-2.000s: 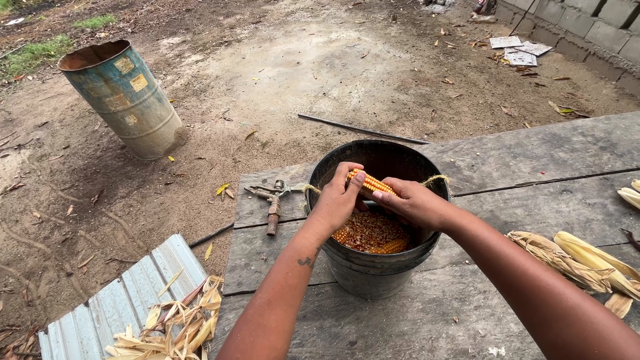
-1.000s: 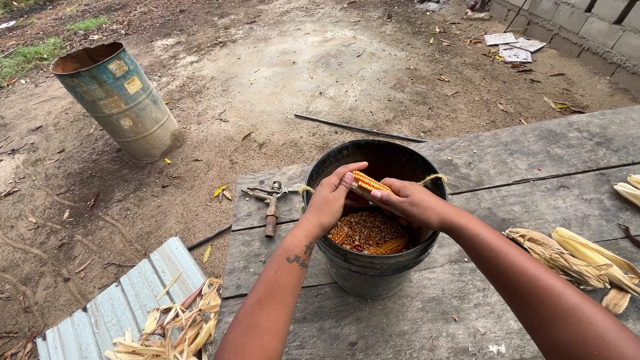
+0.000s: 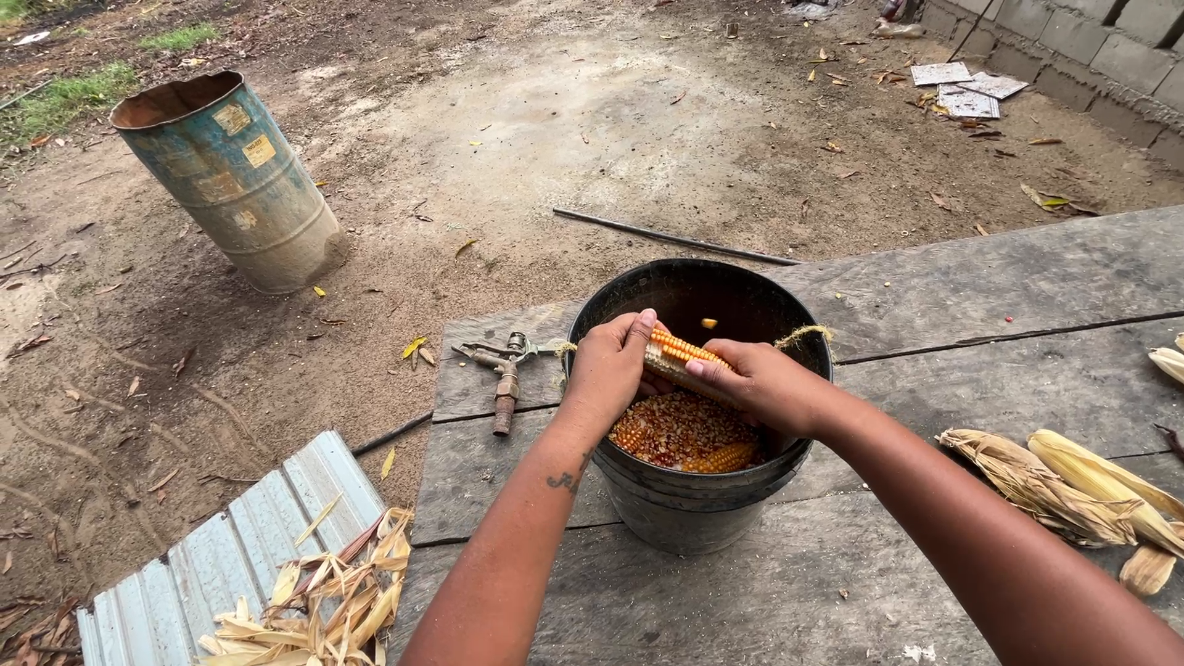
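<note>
Both hands hold one ear of dried corn (image 3: pixel 683 356) over the mouth of a black plastic bucket (image 3: pixel 698 518). My left hand (image 3: pixel 610 361) grips its left end, and my right hand (image 3: pixel 763 379) has its thumb on the kernels near the other end. Part of the cob is bare and pale; orange kernels remain along its upper side. A loose kernel (image 3: pixel 709 324) shows above the ear, against the dark inside of the bucket. Below the hands lie many loose corn kernels (image 3: pixel 680 425) and another ear of corn (image 3: pixel 726 457). The fingers under the ear are partly hidden.
The bucket stands on a weathered plank table (image 3: pixel 925 546). Left of it lies a rusty metal pipe fitting (image 3: pixel 506 379). Corn ears in husks (image 3: pixel 1045 481) rest at right. Loose husks (image 3: pixel 333 592) lie by corrugated metal sheeting (image 3: pixel 231 546). A rusty drum (image 3: pixel 240 185) leans on the ground beyond.
The ear shows a broad bare strip facing the camera now, where earlier mostly kernels showed. A loose kernel now appears above it. Both hands remain on the ear over the bucket.
</note>
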